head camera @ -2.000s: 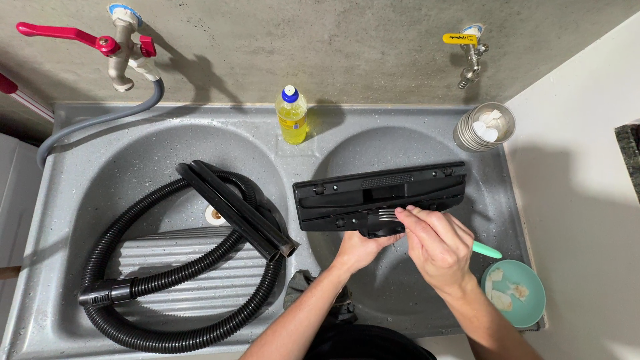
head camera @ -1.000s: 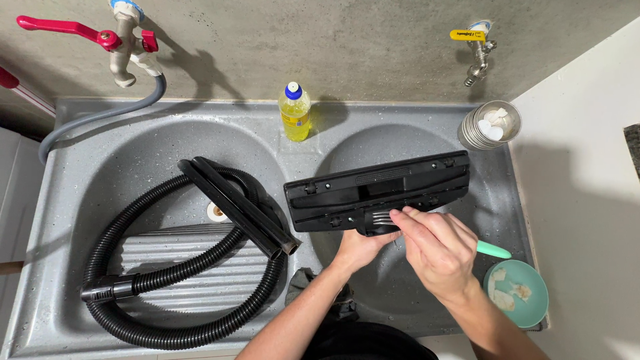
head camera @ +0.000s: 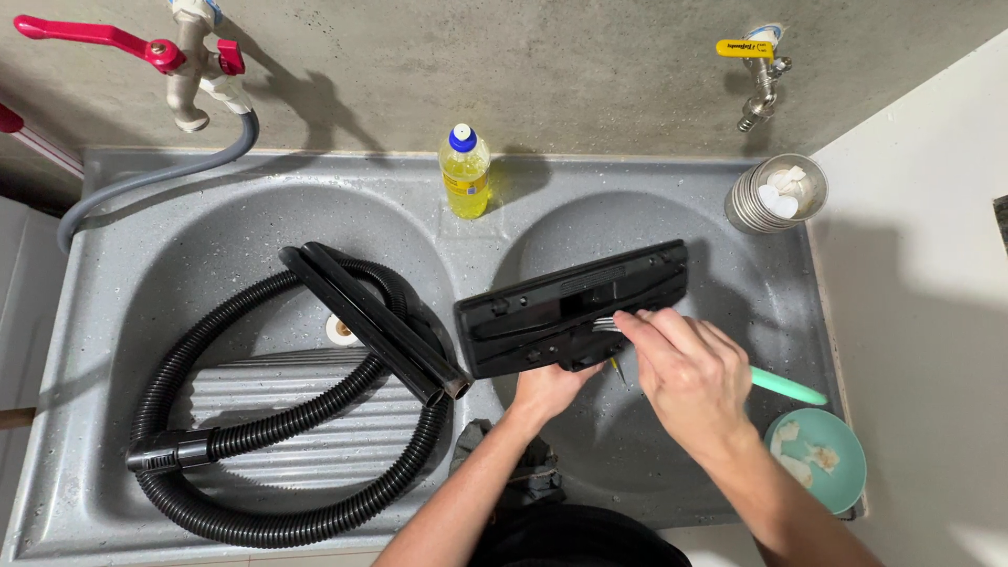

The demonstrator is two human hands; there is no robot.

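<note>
My left hand [head camera: 551, 390] holds a black vacuum cleaner floor head [head camera: 575, 307] from below, its underside turned up over the right basin; the fingers are mostly hidden beneath it. In my right hand [head camera: 685, 366] is a fork [head camera: 787, 386] with a mint-green handle, its metal tines against the middle of the head's near side. Below the head a thin yellow item [head camera: 618, 368] shows in part. A black corrugated hose [head camera: 315, 528] lies coiled in the left basin, with two black tubes [head camera: 366, 327] across it.
A bottle of yellow liquid [head camera: 466, 177] stands on the divider. Stacked metal cups [head camera: 752, 197] stand at the back right corner, a green bowl [head camera: 846, 472] with scraps at the right edge. Two taps [head camera: 185, 87] [head camera: 760, 87] project from the wall. A dark cloth [head camera: 524, 472] lies at the near edge.
The floor head is tilted more, its right end now higher than its left. My right hand and the fork stay at its near side.
</note>
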